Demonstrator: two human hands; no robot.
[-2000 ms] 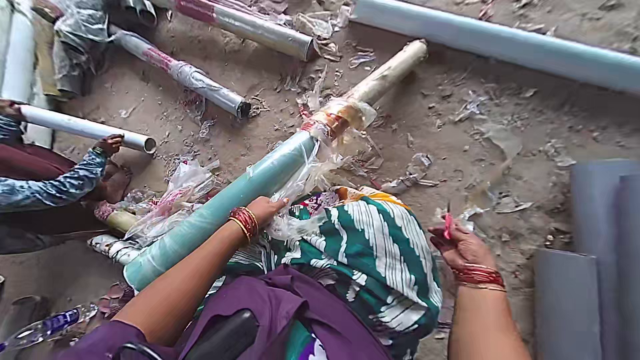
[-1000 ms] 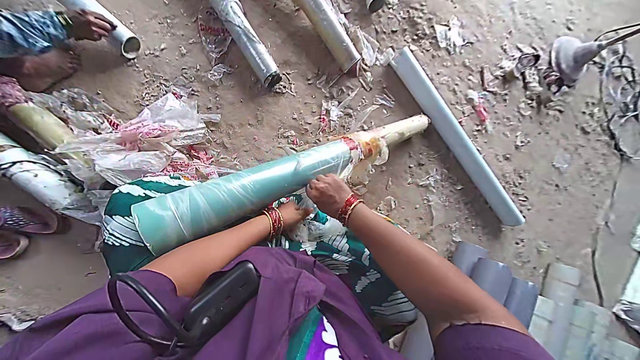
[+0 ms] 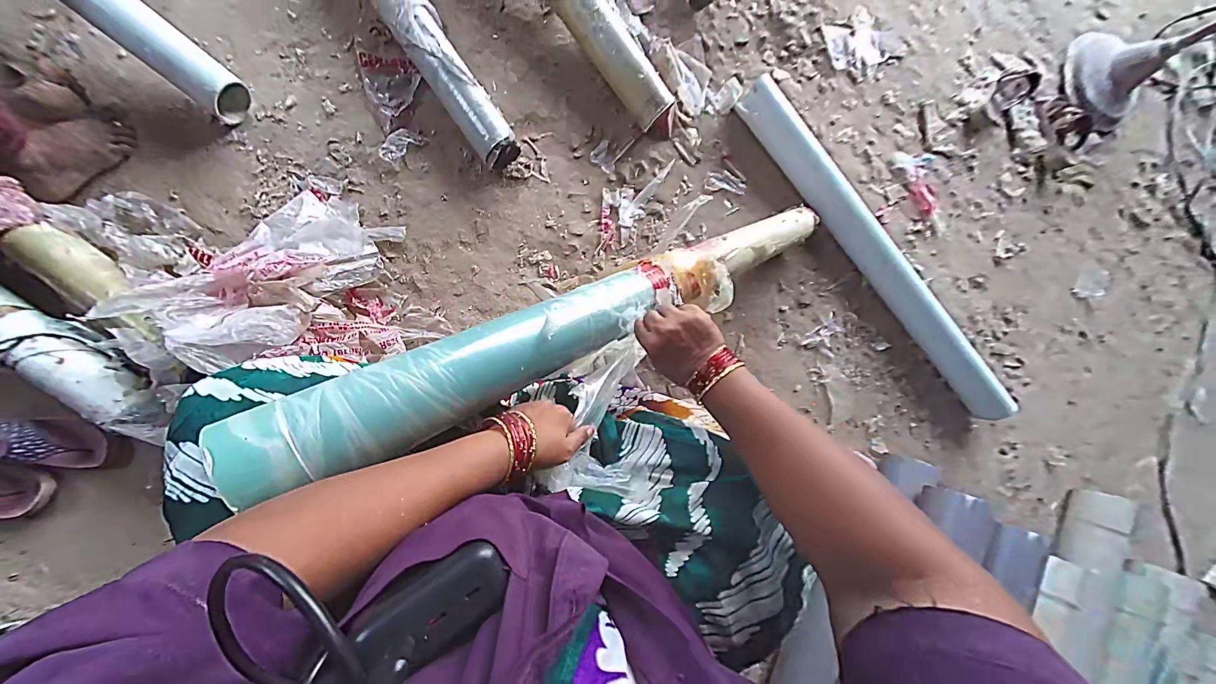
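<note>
A green plastic-wrapped roll (image 3: 418, 389) lies slantwise across my lap, and a pale tube (image 3: 769, 237) sticks out of its upper right end. Red and amber tape (image 3: 698, 275) goes round the roll near that end. My right hand (image 3: 679, 342) is closed on clear plastic film just below the tape; whether it holds a tool is hidden. Under the roll, my left hand (image 3: 554, 434) grips the loose clear film (image 3: 603, 389), which hangs between both hands.
Crumpled printed plastic film (image 3: 285, 275) lies left of the roll. A light blue tube (image 3: 883, 256) lies at the right, touching or close to the pale tube's tip. Further tubes (image 3: 456, 85) lie beyond. Another person's bare foot (image 3: 71, 152) is at upper left. Grey rolls (image 3: 959, 518) lie at lower right.
Two seconds ago my right hand was away at the right with a small pink-red tool; it has moved to the film by the roll. The view has shifted strongly.
</note>
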